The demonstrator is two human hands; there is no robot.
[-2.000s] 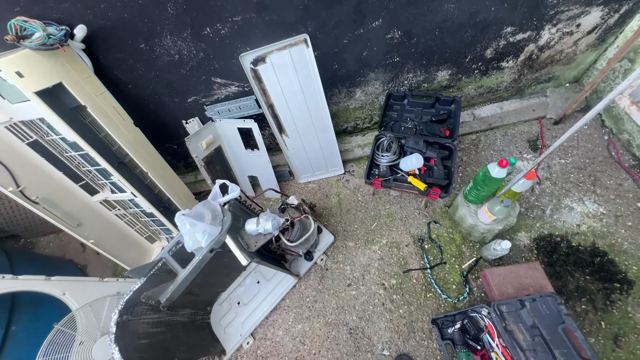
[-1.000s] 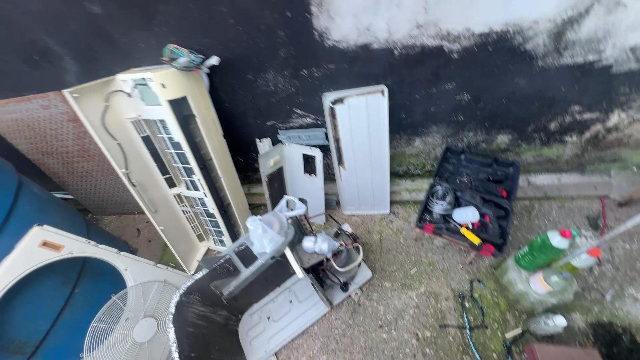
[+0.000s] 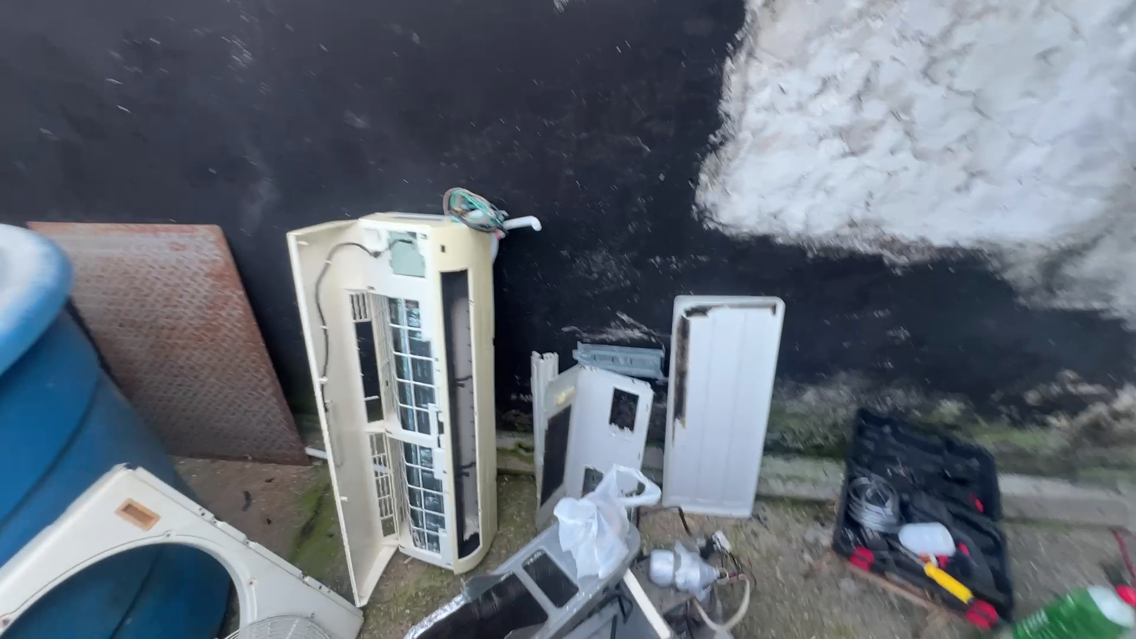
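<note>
Neither my left hand nor my right hand shows in the head view. An air conditioner's indoor unit (image 3: 417,399) stands on end against the dark wall, its front cover swung out to the left and a coil of wires (image 3: 475,211) on top. Right of it lean sheet-metal casing panels (image 3: 603,417) and a white metal panel (image 3: 723,408). A partly dismantled outdoor unit (image 3: 541,590) lies at the bottom centre, with a clear plastic bag (image 3: 595,532) on it. An open black tool case (image 3: 927,470) at the right holds a coiled cable, a white container and a yellow-handled tool.
A blue plastic barrel (image 3: 80,426) stands at the left, before a rusty metal plate (image 3: 177,346) leaning on the wall. A cream fan-housing panel (image 3: 169,559) rests against the barrel. A green bottle (image 3: 1069,617) stands at the lower right corner.
The view has swung up and to the left, bringing in more wall, the barrel and the rusty plate. No object has plainly been moved.
</note>
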